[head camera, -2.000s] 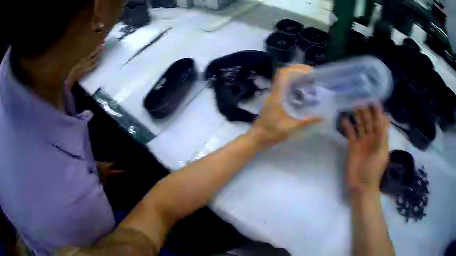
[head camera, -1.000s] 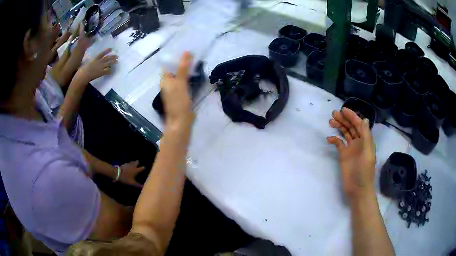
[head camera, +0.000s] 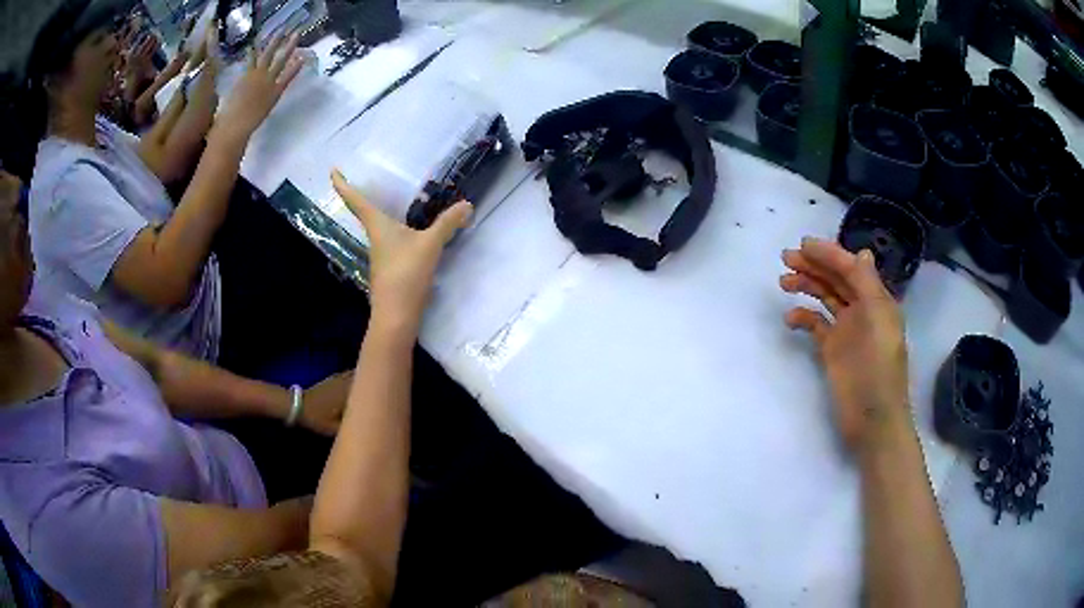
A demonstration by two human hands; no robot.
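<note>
My left hand (head camera: pixel 404 244) is open, thumb and fingers apart, close to the near end of the clear case (head camera: pixel 410 143). The case lies on the white sheeting at the left, over or against a long dark housing (head camera: pixel 466 172); how they meet is unclear. My right hand (head camera: pixel 850 321) is open with loosely curved fingers and looks empty. A dark housing cup (head camera: pixel 882 238) sits just behind its fingertips. Another housing cup (head camera: pixel 978 386) stands to its right, beside a loose pile of small clips (head camera: pixel 1018 457).
A black padded ring (head camera: pixel 701 190) lies in the middle with small dark parts inside. Many housing cups (head camera: pixel 886 149) crowd the back right behind a green post (head camera: pixel 824 89). Two people (head camera: pixel 113 439) sit close on the left, one with raised hands.
My left hand has carried the clear case from the centre to the left and let it go beside the long housing. My right hand stays open. The view has shifted slightly.
</note>
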